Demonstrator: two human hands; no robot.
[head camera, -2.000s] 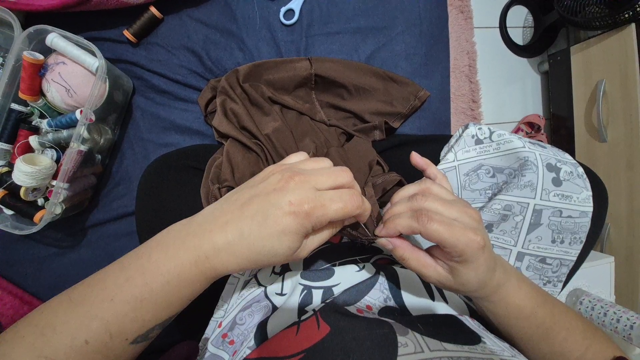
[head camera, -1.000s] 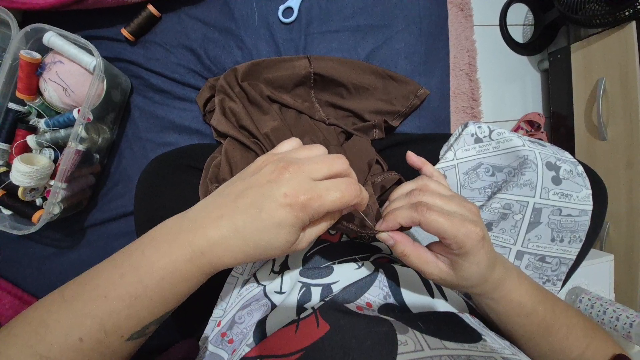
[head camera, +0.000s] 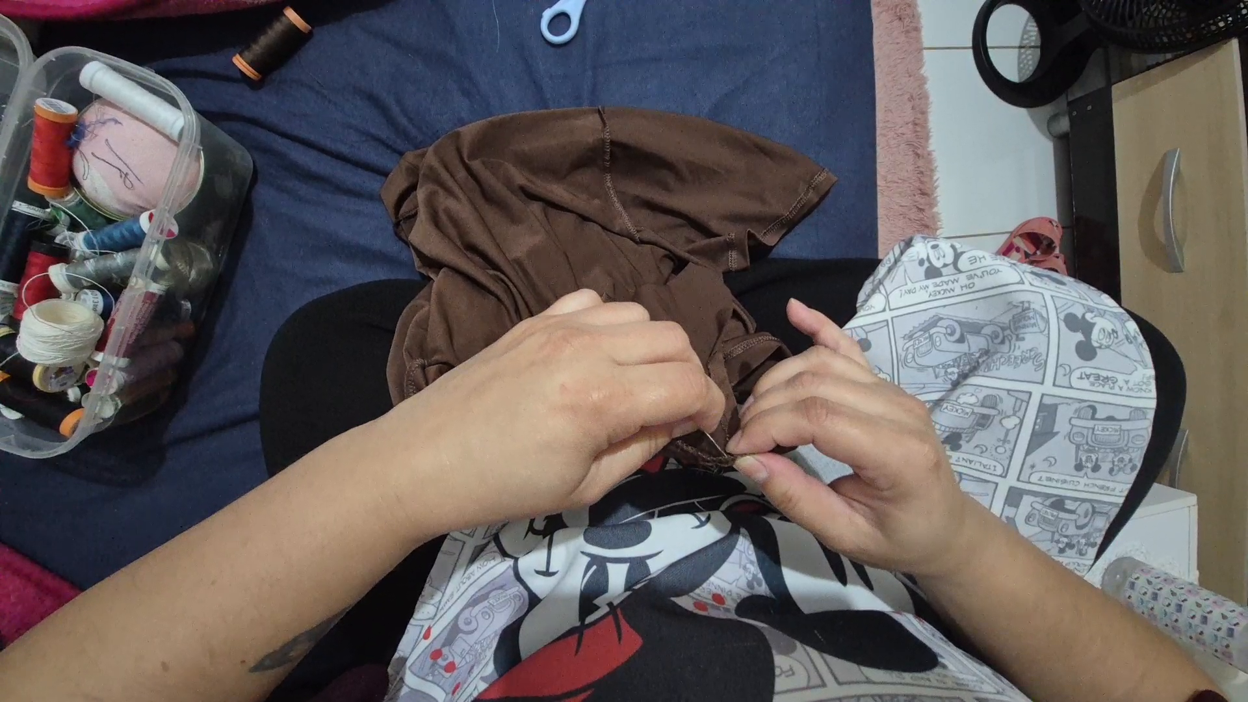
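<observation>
Brown fabric with stitched seams (head camera: 546, 195) lies bunched over my lap. My left hand (head camera: 604, 400) is closed at the edge of the cloth, its fingertips mostly hidden behind the back of the hand. Between the two hands shows a thin sewing needle (head camera: 717, 444), its one end at my left fingertips and its other end at my right thumb and index finger. My right hand (head camera: 848, 439) pinches the cloth edge there, with its little finger raised. Whether the needle passes through the cloth cannot be told.
A clear plastic box (head camera: 219, 195) of thread spools and a pink pincushion (head camera: 132, 166) stands at the left on the dark blue bedding (head camera: 322, 88). A brown thread spool (head camera: 273, 44) and a light blue scissors handle (head camera: 562, 21) lie at the top. A wooden drawer unit (head camera: 1170, 117) stands at right.
</observation>
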